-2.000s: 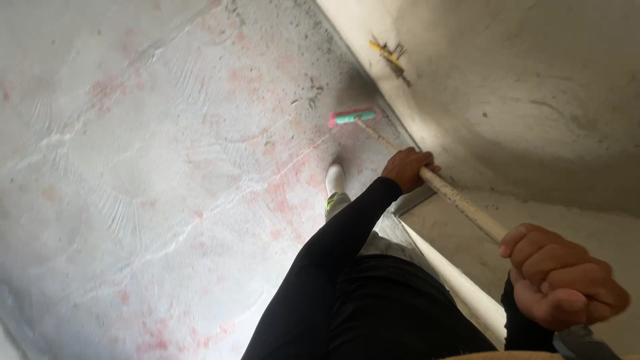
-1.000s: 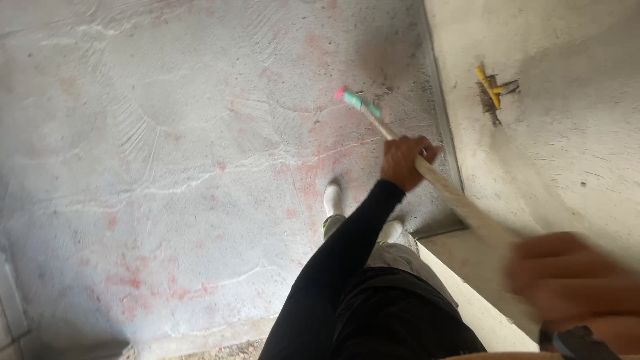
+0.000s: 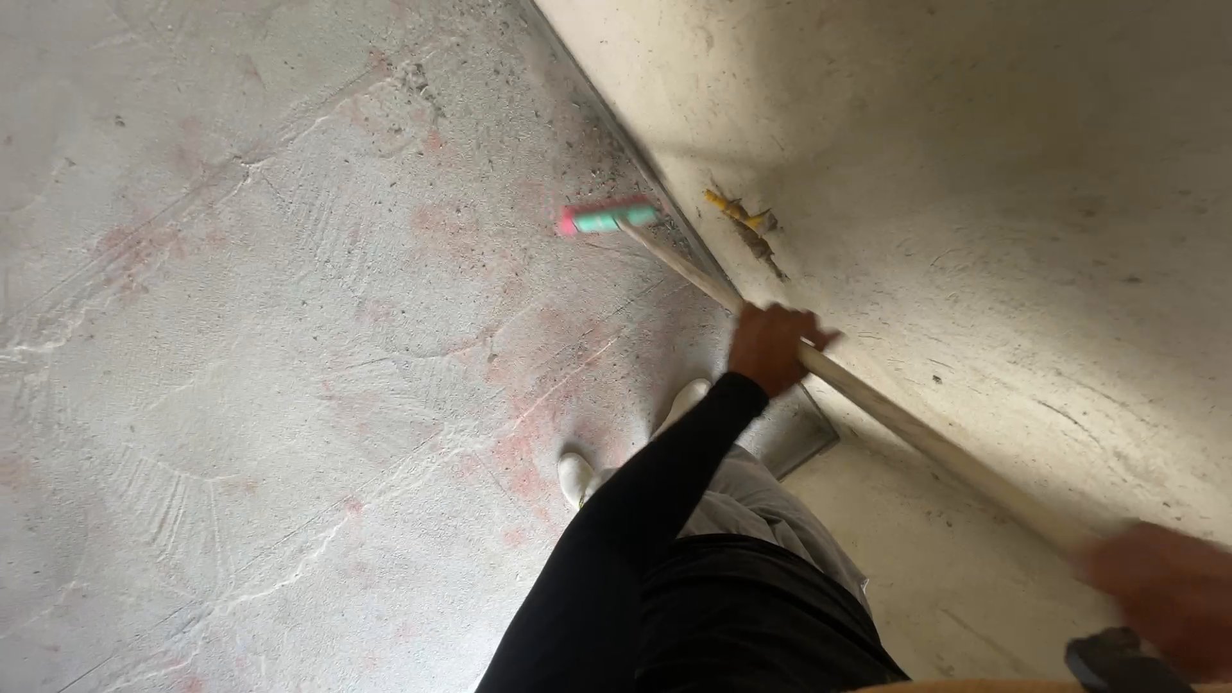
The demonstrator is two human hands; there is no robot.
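Observation:
A long pale wooden handle (image 3: pixel 924 433) runs from the lower right toward the floor and ends in a green and pink broom head (image 3: pixel 611 218). My left hand (image 3: pixel 775 348), below a black sleeve, is closed around the handle partway down. Blurred at the lower right edge, my right hand (image 3: pixel 1165 587) grips the upper end. The head is at the rough concrete floor (image 3: pixel 289 385), close to the wall's foot; its bristles are blurred.
A plastered wall (image 3: pixel 1011 192) rises at the right, with a yellow fitting (image 3: pixel 741 209) in a broken patch. A dark strip (image 3: pixel 635 144) follows the wall's foot to a corner. My white boots (image 3: pixel 576 476) stand on the floor, which has reddish stains and cracks.
The view has turned between frames. Both hands have stayed on the handle throughout. The second boot, partly hidden earlier, now shows its toe beside the first.

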